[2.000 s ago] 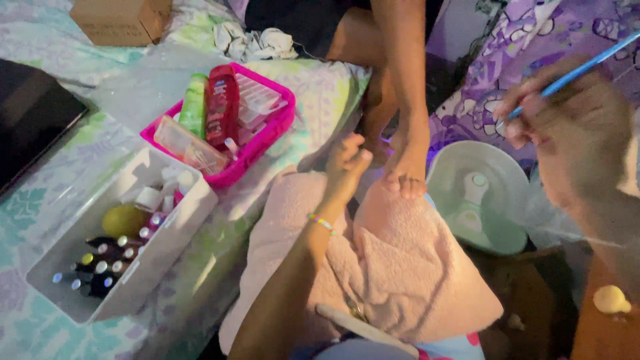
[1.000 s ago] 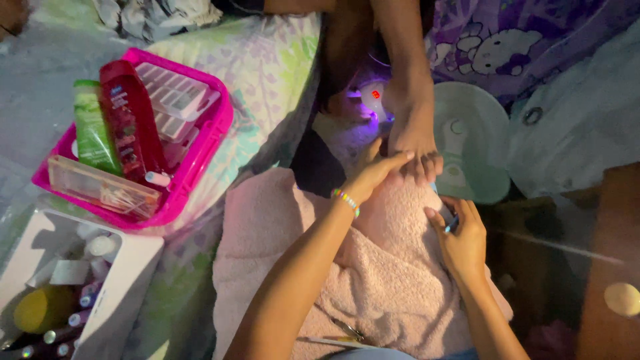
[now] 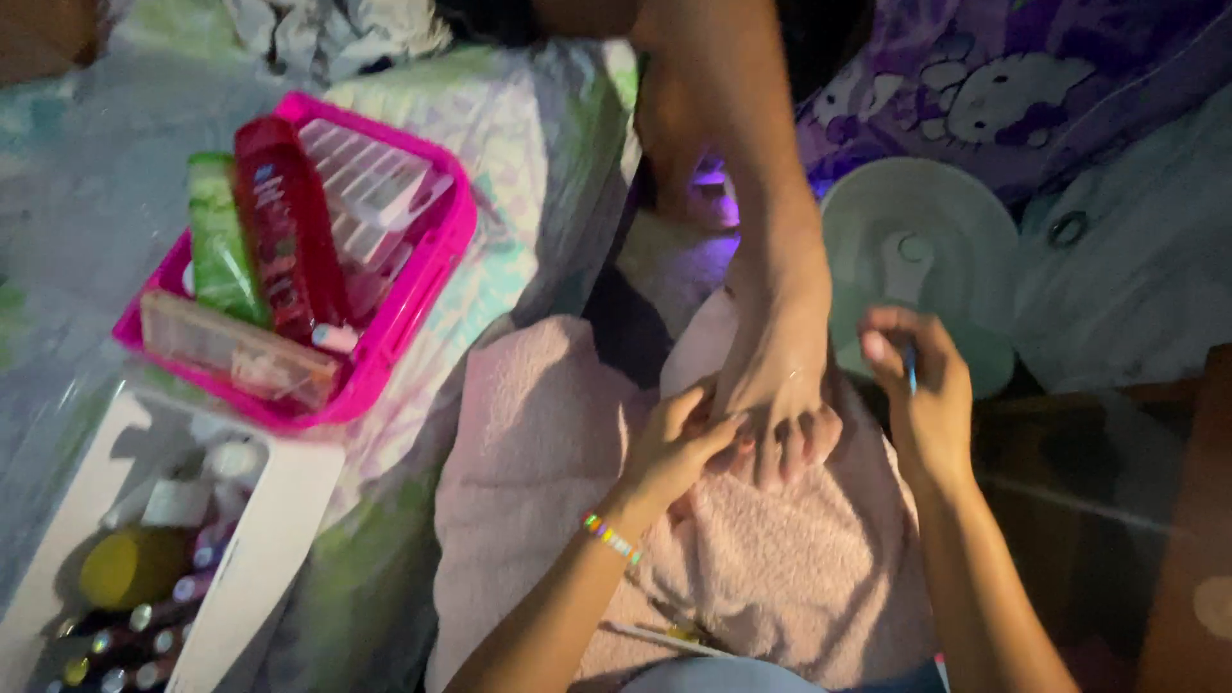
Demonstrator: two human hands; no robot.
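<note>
Another person's bare foot [image 3: 780, 375] rests on a pink towel [image 3: 539, 481] spread over my lap. My left hand [image 3: 674, 448], with a beaded bracelet at its wrist, holds the side of that foot near the big toe, thumb on top. To the right of the toes my right hand [image 3: 919, 385] is raised, its fingers curled around a thin blue tool [image 3: 911, 369], most of which is hidden. A pale stick [image 3: 664, 639] and a small metal tool, blurred, lie on the towel near my body.
A pink tray [image 3: 462, 221] with a red bottle [image 3: 289, 226], a green tube [image 3: 221, 241] and clear cases is on the bed at left. Below it stands a white bin [image 3: 279, 549] of nail polish bottles. A translucent basin [image 3: 924, 192] stands behind my right hand, beside a wooden surface [image 3: 1184, 539].
My right hand has moved from beside the toes out to the right, away from the foot. My left hand stays on the foot.
</note>
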